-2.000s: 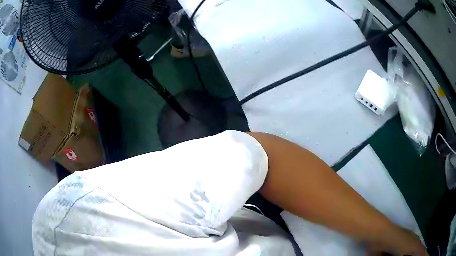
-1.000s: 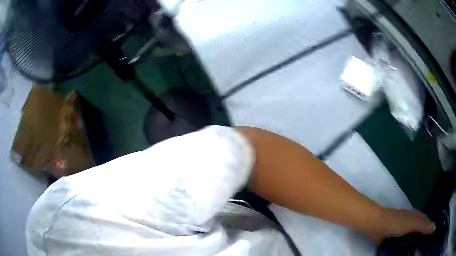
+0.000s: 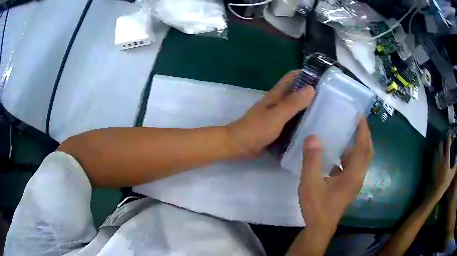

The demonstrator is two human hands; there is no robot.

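Observation:
My left hand (image 3: 270, 117) is bare and grips a glossy black housing (image 3: 314, 70), seen at the left side of a frosted translucent cover (image 3: 333, 117). My right hand (image 3: 335, 175) holds the cover from below and the right, thumb on its face and fingers at its far side. Cover and housing are close together and tilted above the right end of a white foam sheet (image 3: 220, 185). My left fingers and the cover hide most of the housing, so I cannot tell whether the two are joined.
A white multi-port box (image 3: 133, 33) and a plastic bag (image 3: 193, 17) lie at the back left. A black cable (image 3: 65, 65) crosses another white sheet. Circuit boards (image 3: 401, 80) are piled at the back right. Another person's hand and arm (image 3: 426, 205) show at the right edge.
The view has swung right, and the fan and cardboard box are out of it. My right hand has come into view, and the translucent cover now shows between both hands.

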